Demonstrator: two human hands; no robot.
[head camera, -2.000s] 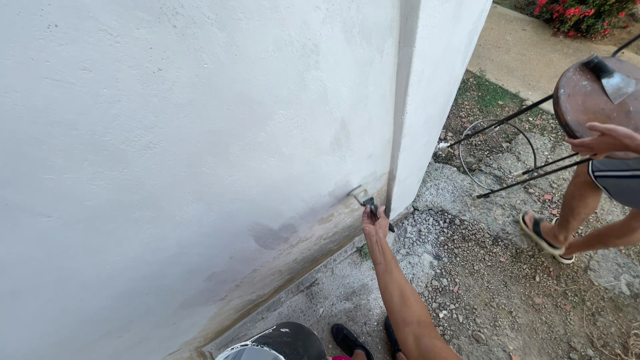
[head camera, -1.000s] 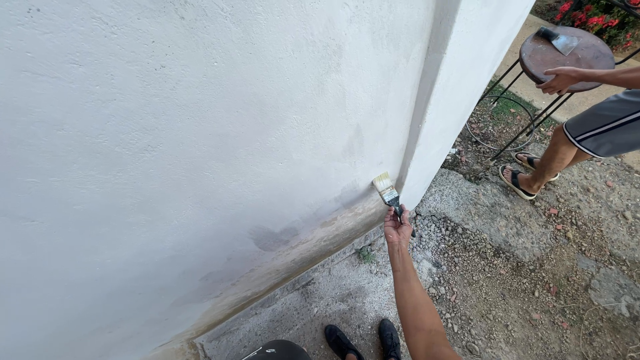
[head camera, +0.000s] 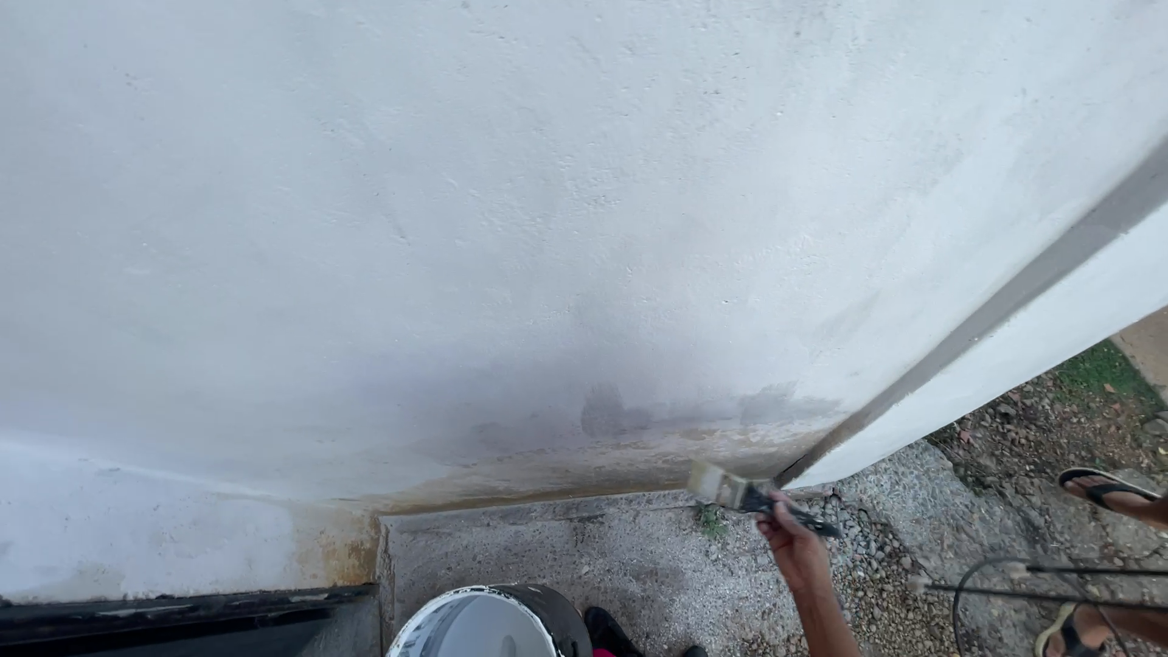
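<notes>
My right hand (head camera: 796, 546) grips the black handle of a flat paintbrush (head camera: 725, 486), whose pale bristles point left, near the foot of a white plastered wall (head camera: 547, 228). Whether the bristles touch the wall cannot be told. Low on the wall are damp-looking grey patches (head camera: 616, 411) and a brown stained band along the base. A dark bucket (head camera: 484, 625) with a white-smeared rim and whitish contents stands at the bottom edge, left of my hand. My left hand is out of view.
A concrete ledge (head camera: 566, 547) runs along the wall's foot, with gravel to its right. A projecting wall edge (head camera: 1013, 319) rises at the right. Another person's sandalled feet (head camera: 1109, 488) and thin metal legs (head camera: 1068, 598) are at the lower right. My shoe is beside the bucket.
The view has swung left, bringing more of the bucket into sight. My right hand has moved the brush away from the wall corner. The round seat and the other person's hand have left view.
</notes>
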